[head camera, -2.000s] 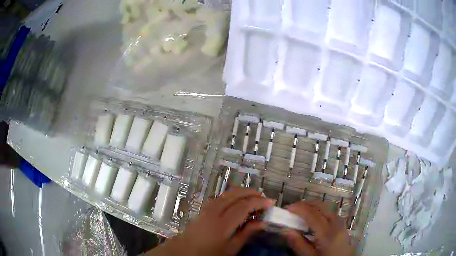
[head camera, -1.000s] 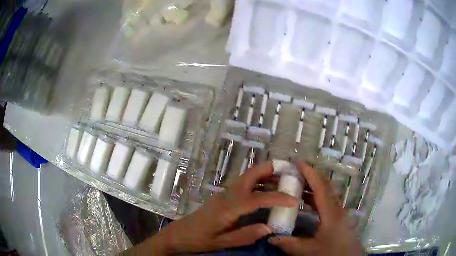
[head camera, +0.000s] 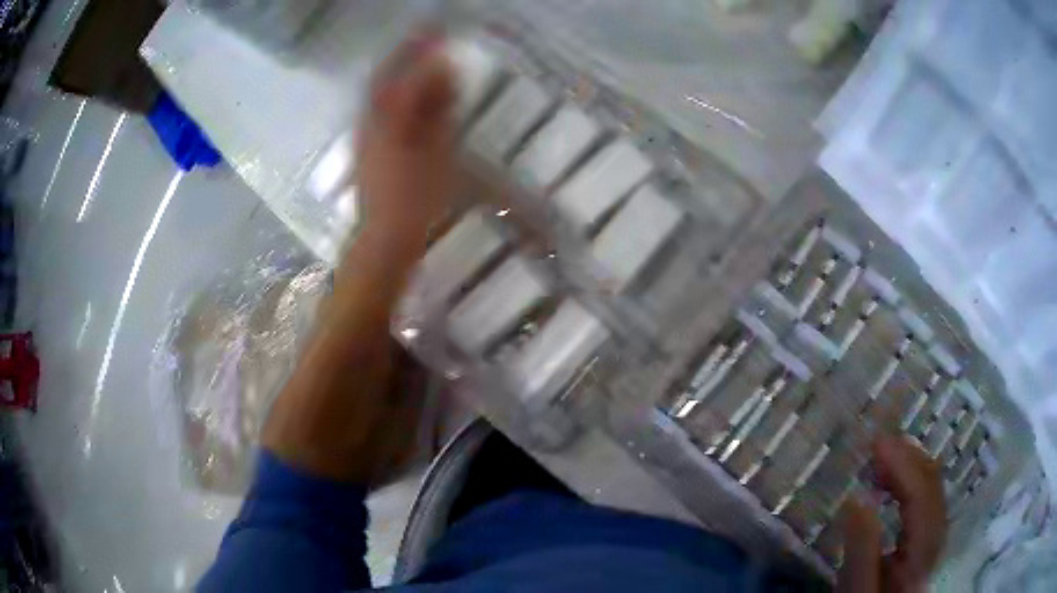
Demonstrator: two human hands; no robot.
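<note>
White oblong housings point(head camera: 603, 183) lie in two rows in a clear tray point(head camera: 742, 214). My left hand point(head camera: 408, 127) is over the far-left end of this tray, blurred; whether it grips a housing cannot be told. A white block shows beside it, and my forearm crosses the tray's left part. My right hand point(head camera: 898, 510) is over the lower right part of the parts tray point(head camera: 707, 458), its fingers apart, with nothing visible in them. Slim rod inserts point(head camera: 852, 336) with pale crosspieces lie in that tray.
A white pocket tray point(head camera: 962, 151) stands at upper right. White flakes point(head camera: 1020, 527) lie at the right edge. Cream-yellow blocks point(head camera: 829, 29) show at the top. A blue object point(head camera: 182, 133) is past the table's left corner. Crumpled clear film point(head camera: 220, 371) is below the table's left edge.
The view has turned and shifted left. My left hand has left the white unit and moved to the housing tray. My right hand is now apart from it; the white unit no longer shows.
</note>
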